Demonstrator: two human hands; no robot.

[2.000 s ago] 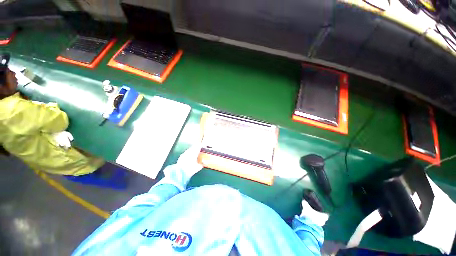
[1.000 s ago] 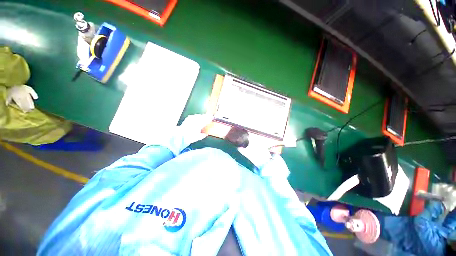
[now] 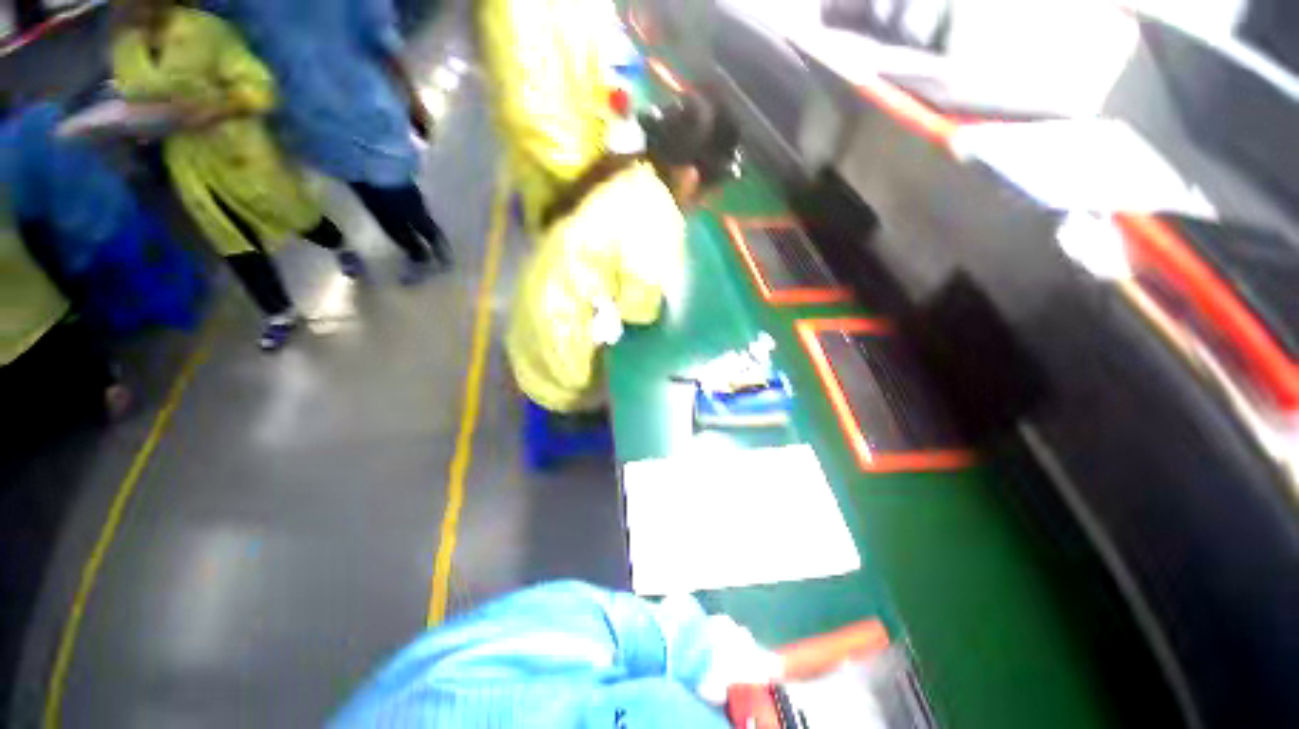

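Note:
The laptop lies on its orange-red tray at the bottom edge, cut off by the picture and blurred. My left hand, in a white glove, is at the tray's left side. Its fingers are too blurred to show whether they hold anything. A small red and black patch shows just below the hand; I cannot tell what it is. My right hand is out of the picture.
Beyond the laptop are a white sheet and a blue tape dispenser. Open laptops on orange-red trays stand to their right. A person in yellow sits at the bench. Other people stand left. Orange-red trays lie on the upper shelf.
The view has swung left along the line. The laptop has shifted to the bottom edge. My right hand, the scanners and the printer have left the picture.

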